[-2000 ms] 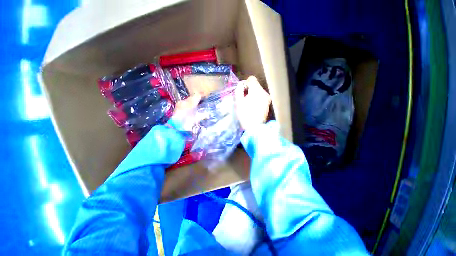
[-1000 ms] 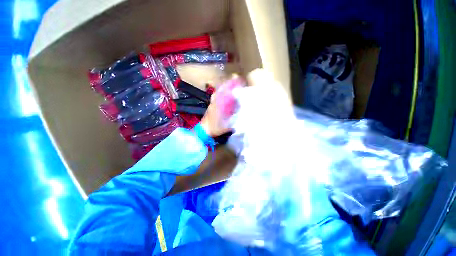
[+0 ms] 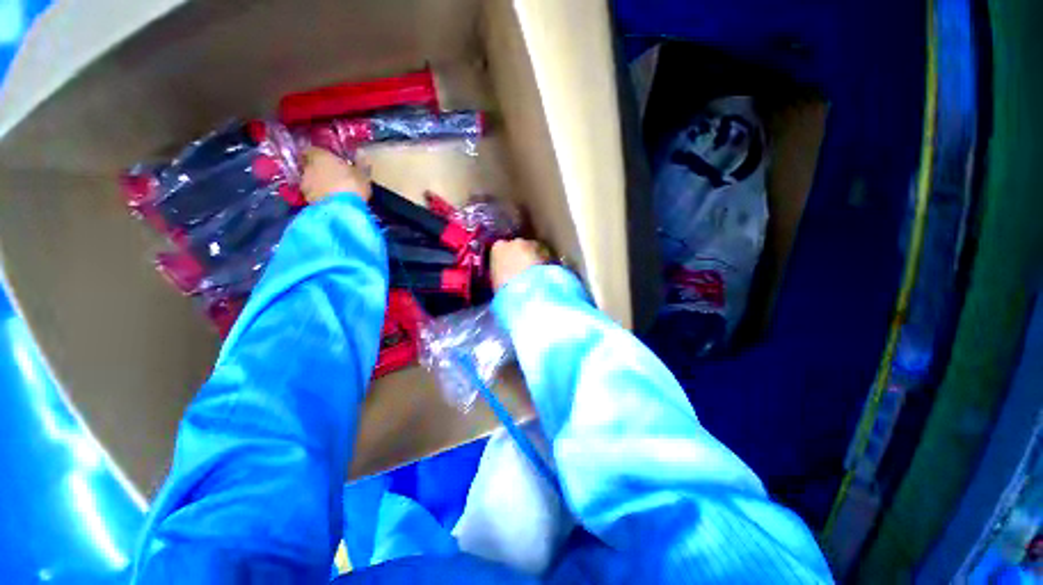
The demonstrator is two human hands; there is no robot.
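Note:
Red-and-black handle shells (image 3: pixel 223 189) lie in rows inside an open cardboard carton (image 3: pixel 86 274), many in clear plastic bags. Several shells with black grips (image 3: pixel 426 246) lie at the middle right of the carton. My left hand (image 3: pixel 332 174) is at the left ends of these shells, its fingers partly hidden among red parts and plastic. My right hand (image 3: pixel 517 261) is at their right ends, fingers curled beside the red tips and a crumpled clear bag (image 3: pixel 469 349). What each hand grips is not clear.
A red shell (image 3: pixel 360 97) and a bagged shell (image 3: pixel 429 126) lie along the carton's far wall. To the right, a second carton (image 3: pixel 797 171) holds a white printed bag (image 3: pixel 711 194). A yellow line (image 3: pixel 915 263) and green edge run at the far right.
The large clear bag that my right hand held over the right side is gone from view. My right hand is back inside the carton. My left hand has moved left and farther in.

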